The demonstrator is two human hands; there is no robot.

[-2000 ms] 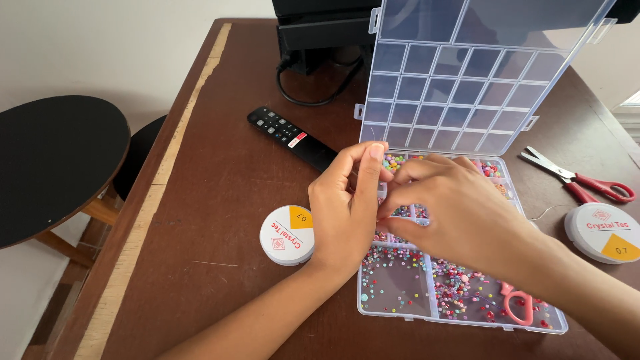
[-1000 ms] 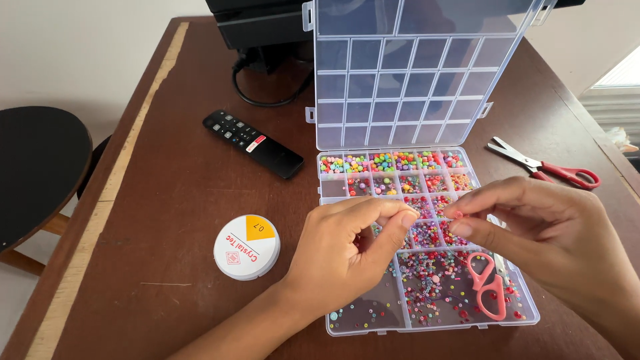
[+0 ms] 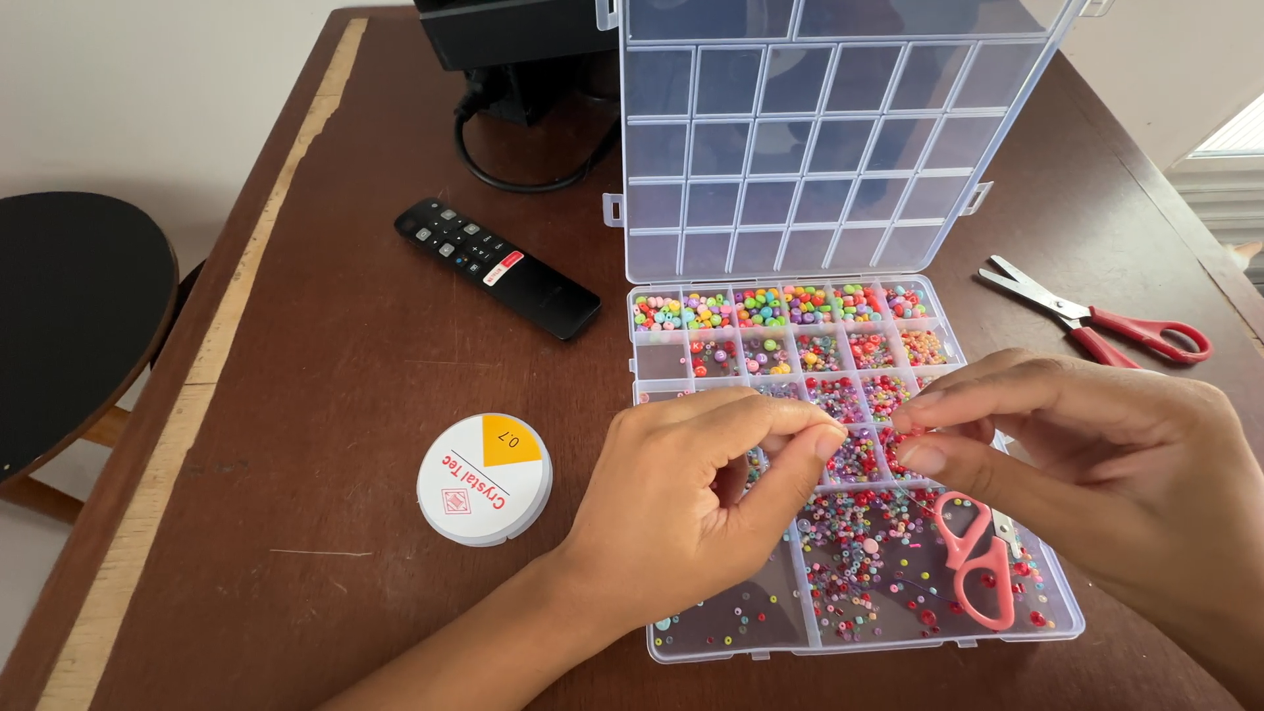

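My left hand (image 3: 706,484) is over the middle of a clear plastic bead organizer (image 3: 805,632), its thumb and index fingertips pinched together on what looks like a thin clear thread. Just to its right, my right hand (image 3: 1076,474) has thumb and forefinger close together; something small and reddish shows between them, too small to tell apart from the beads behind. Colored beads (image 3: 760,308) fill many compartments. Small pink-handled scissors (image 3: 987,583) lie in the large lower right compartment, over loose beads. The fingertips of the two hands are a short way apart.
A white spool of cord (image 3: 484,479) lies left of the organizer, with a black remote control (image 3: 499,267) above it. Red-handled scissors (image 3: 1096,316) lie at the right. The organizer's raised lid (image 3: 790,153) stands behind. A black device with a cable (image 3: 533,186) is at the back, a black stool (image 3: 79,316) at the left.
The hands were close together two seconds ago; my right hand has since drawn away to the right of my left. The view has shifted.
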